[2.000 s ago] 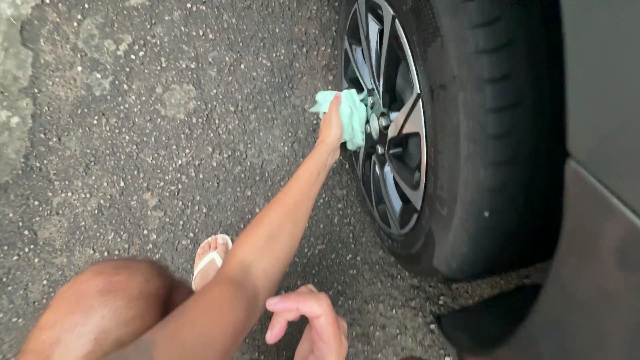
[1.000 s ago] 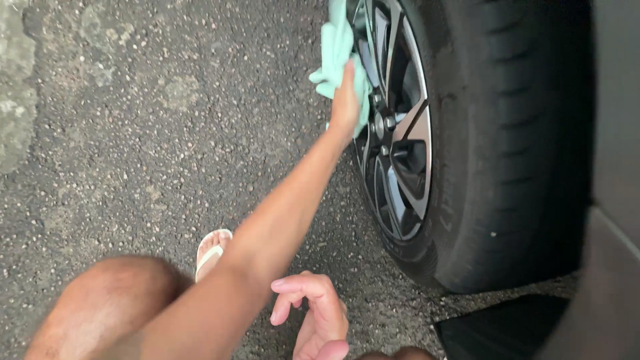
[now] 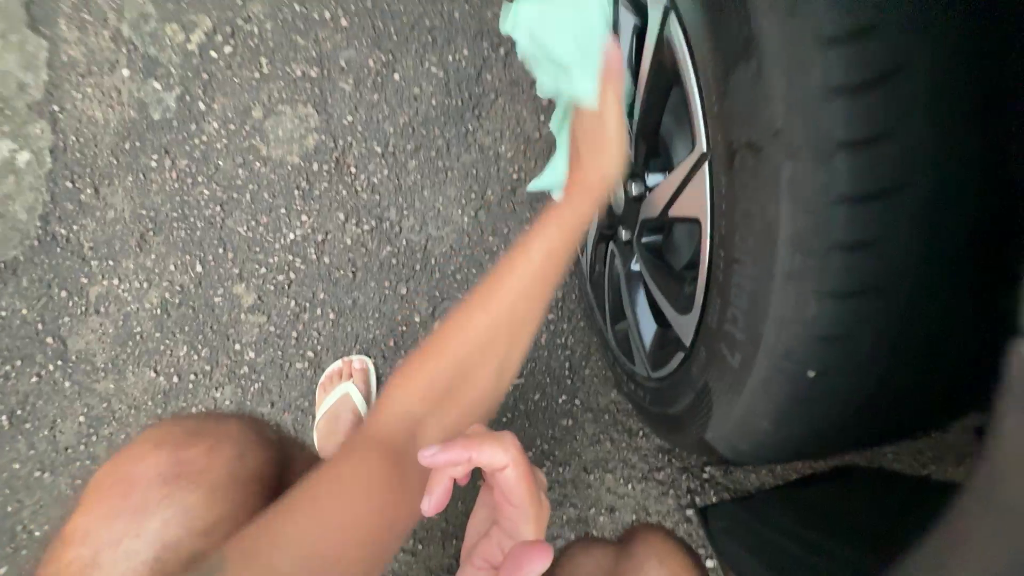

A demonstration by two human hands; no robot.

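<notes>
My left hand (image 3: pixel 600 148), blurred by motion, grips a mint-green cloth (image 3: pixel 564 52) at the upper part of the alloy wheel rim (image 3: pixel 680 196). The cloth hangs on the outer side of the wheel, and one tail of it trails down beside my wrist. Behind my fingers the contact between cloth and rim is partly hidden. Around the rim is a black rubber tyre (image 3: pixel 800 320). My right hand (image 3: pixel 500 500) hovers low in the middle of the view, fingers loosely curled and apart, holding nothing.
Rough asphalt (image 3: pixel 264 240) lies left of the wheel. My foot in a white flip-flop (image 3: pixel 346 392) rests on it, with my bent knee (image 3: pixel 172 496) at lower left. A black flap (image 3: pixel 824 512) sits below the tyre, and blurred bodywork (image 3: pixel 976 480) borders the lower right.
My left hand has moved with the cloth from near the hub to the upper rim. My right hand stays low, its fingers still curled. The wheel appears larger in view.
</notes>
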